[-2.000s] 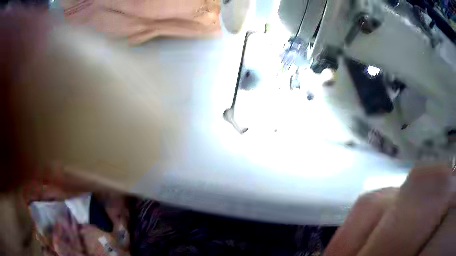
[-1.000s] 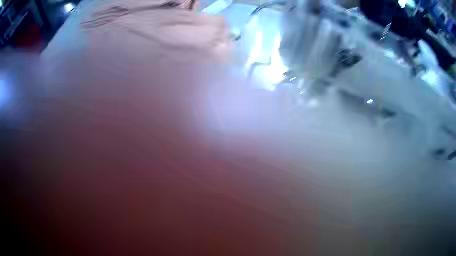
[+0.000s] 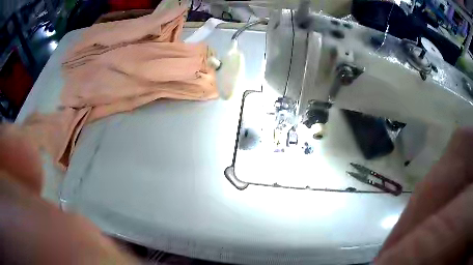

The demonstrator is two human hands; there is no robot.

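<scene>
Peach fabric pieces (image 3: 140, 72) lie folded and creased on the left and back of the white table. The sewing machine (image 3: 332, 77) stands across the right, with nothing under its brightly lit presser foot (image 3: 288, 134). My left hand (image 3: 46, 207) is blurred and cut off at the lower left edge. My right hand (image 3: 435, 207) is blurred and cut off at the right edge. Whether either hand holds anything cannot be told. Thread snips (image 3: 376, 178) lie right of the needle.
The oval lamp head (image 3: 229, 72) hangs left of the machine head on a bent neck. A dark flat rectangle (image 3: 369, 135) lies under the machine arm. A white strip (image 3: 203, 31) lies behind the fabric. The table's curved front edge (image 3: 171, 248) runs along the bottom.
The large blur that covered the lower view has gone, and the table and snips now show. The camera view has shifted, showing more of the fabric. Both hands now show at the sides.
</scene>
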